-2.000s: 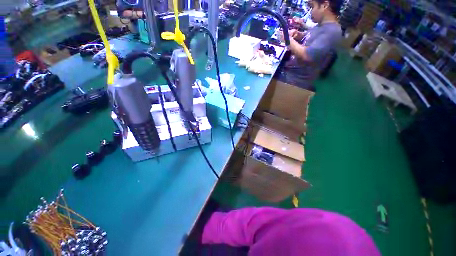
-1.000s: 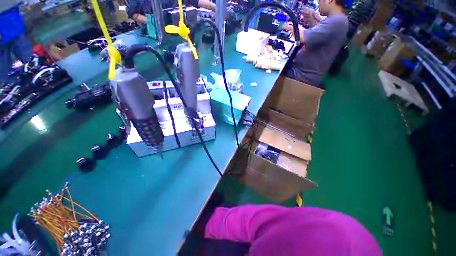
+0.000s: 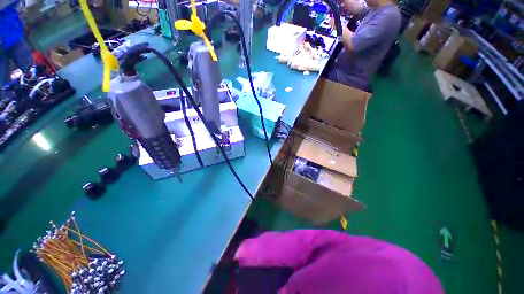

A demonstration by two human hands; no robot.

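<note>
Neither of my hands shows; a pink sleeve covers an arm at the bottom, and its hand is hidden or out of the picture. Two grey electric screwdrivers [image 3: 141,118] hang from yellow cords over the white box-like fixtures [image 3: 195,158]. The second screwdriver [image 3: 205,83] hangs behind and right of the first. Several small black housings [image 3: 93,190] stand in a row left of the fixtures. A bundle of orange wire leads [image 3: 66,250] with silver-black ends lies at the bottom left. White flex strips [image 3: 16,281] are cut off at the corner.
A teal box [image 3: 259,115] stands right of the fixtures, with crumpled clear plastic bags [image 3: 259,84] behind it. Open cardboard cartons [image 3: 322,198] stand beside the bench edge. A person in a grey shirt [image 3: 370,43] is at the bench's far end. Black parts lie at the left.
The view has shifted slightly back and forth. The pink sleeve has changed shape a little, and a dark patch shows under it. The screwdrivers still hang over the fixtures.
</note>
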